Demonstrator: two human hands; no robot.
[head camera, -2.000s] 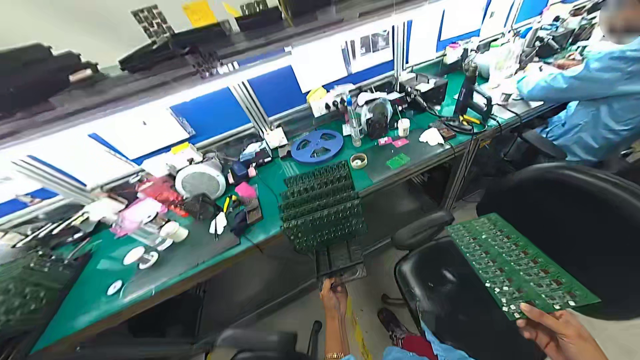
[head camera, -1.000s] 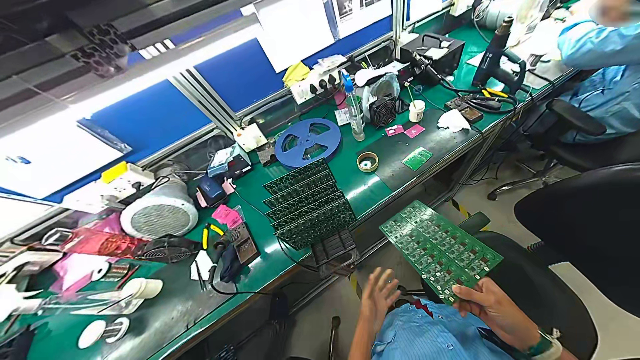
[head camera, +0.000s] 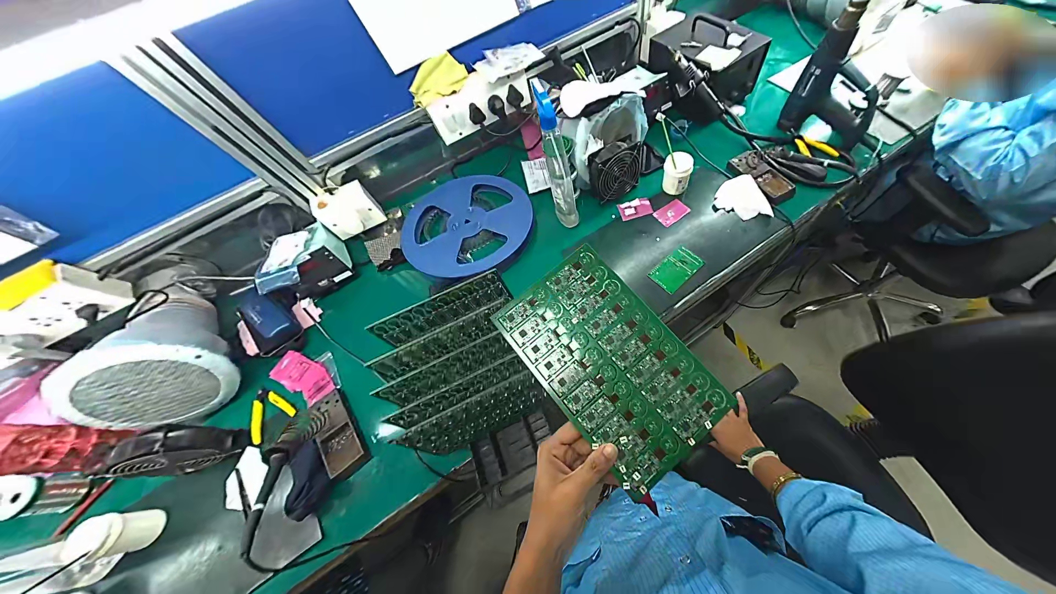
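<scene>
A green panel of printed circuit boards (head camera: 615, 363) is held in front of my body, tilted, its populated face up. My left hand (head camera: 573, 478) grips its near left corner, thumb on top. At the near right edge my right hand (head camera: 734, 429) holds it too, with most fingers hidden beneath. Just left of the panel, several similar circuit board panels (head camera: 454, 355) stand in a row in a black rack (head camera: 511, 450) at the bench edge. Behind them a blue component reel (head camera: 468, 224) lies on the green bench mat.
A clear bottle with a blue top (head camera: 557, 165), a small green board (head camera: 676, 270) and a heat gun (head camera: 825, 82) are on the bench. Yellow-handled pliers (head camera: 268, 412) and a round fume extractor hood (head camera: 144, 388) are at left. A person in blue sits at right; black chairs (head camera: 957, 412) stand nearby.
My left hand, apart from the panel one second ago, now grips it. The panel has come closer to the racked panels. Earlier, two seconds ago, my left hand was at the rack. The view has shifted.
</scene>
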